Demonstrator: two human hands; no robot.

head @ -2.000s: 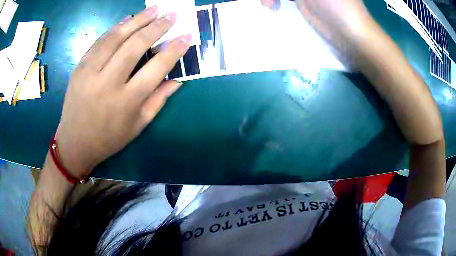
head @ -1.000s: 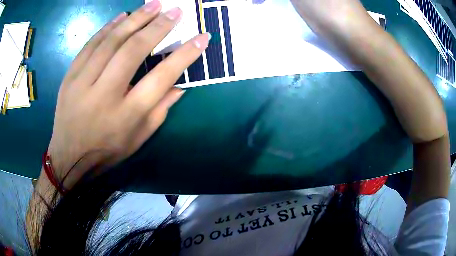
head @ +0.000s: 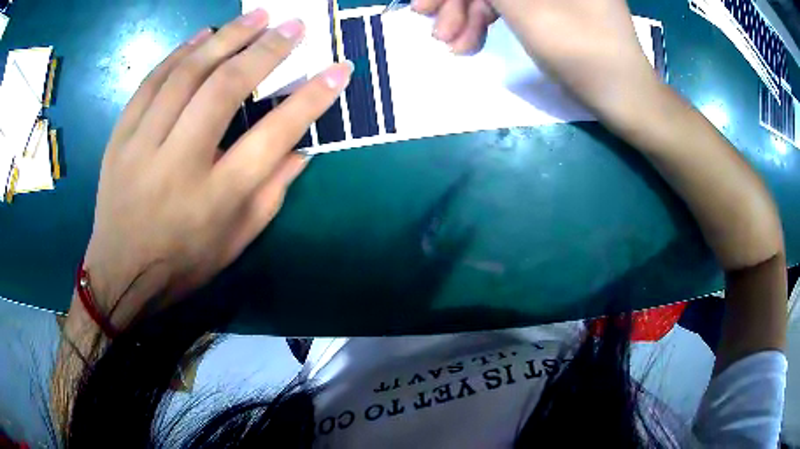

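Note:
A white adhesive sheet point(head: 474, 88) with several dark bars at its left part lies on the green mat, partly cut off by the top edge. A white display module point(head: 307, 57) with a thin yellow edge lies over the sheet's left part. My left hand point(head: 197, 145) lies flat with its fingers spread, fingertips on the module and sheet. My right hand point(head: 460, 22) is at the top edge, fingers curled around slim metal tweezers point(head: 392, 7), whose tip is near the top of the dark bars. Part of the tweezers is hidden.
Loose white modules with yellow edges point(head: 35, 162) lie at the left. Spare adhesive sheets point(head: 776, 110) with dark bars overlap at the upper right. The green mat point(head: 491, 228) has a curved front edge near my body. A red thing point(head: 645, 323) is below the edge.
My right hand has come down and left, so its fingers and the tweezers tip now show beside the dark bars. My left hand stays on the module, with only a slight shift.

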